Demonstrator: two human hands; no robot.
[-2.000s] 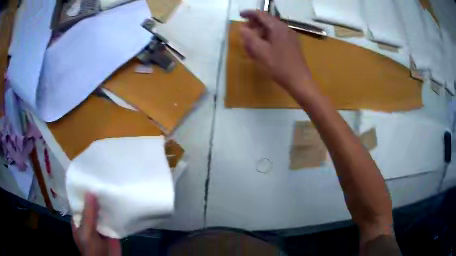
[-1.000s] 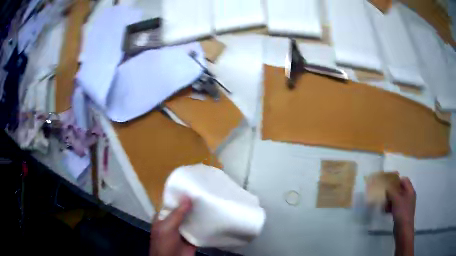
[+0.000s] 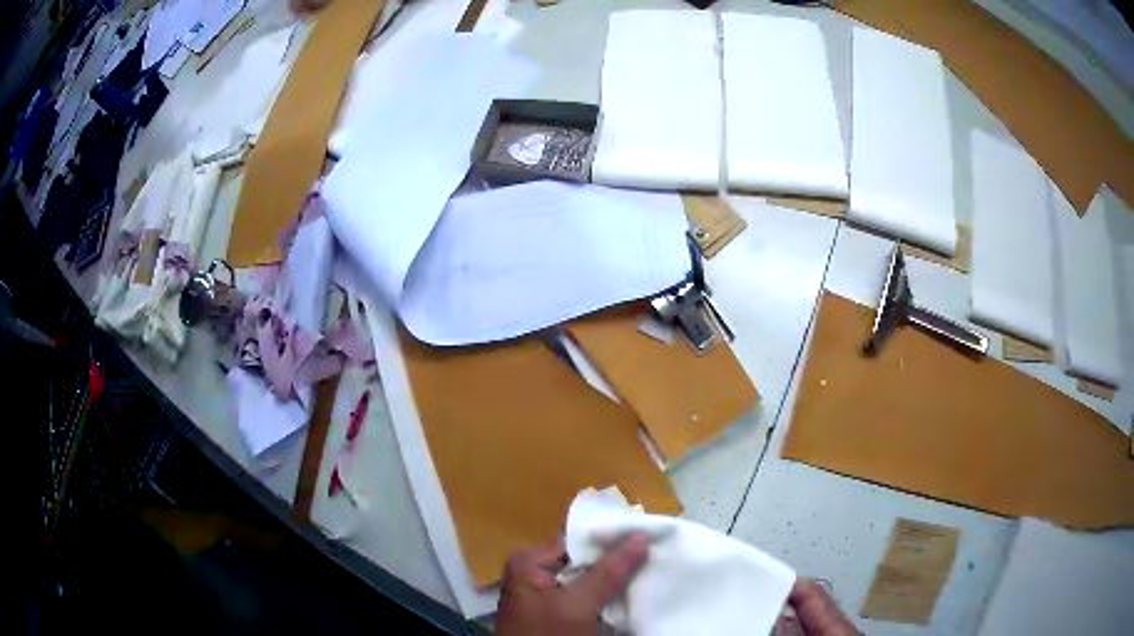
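A folded white fabric bundle (image 3: 696,574) is held at the bottom centre, over the table edge. My left hand (image 3: 566,596) grips its left side, thumb on top. My right hand (image 3: 821,611) is at its right edge, mostly cut off by the picture's bottom; its fingertips touch the cloth. Whether it also holds a ticket is hidden. A tan printed ticket (image 3: 912,572) lies on the table to the right of my right hand.
Tan cardboard patterns (image 3: 529,447) lie left and right. White paper (image 3: 547,267), a metal punch (image 3: 688,311) and an open box (image 3: 537,143) lie beyond. A dark metal tool (image 3: 926,317) rests on the right pattern. Folded white packets (image 3: 783,106) line the back. Pink scraps (image 3: 292,348) lie left.
The view has swung left and farther up the table. My right hand, which held a tan ticket at the right, has come in to the white bundle in my left hand.
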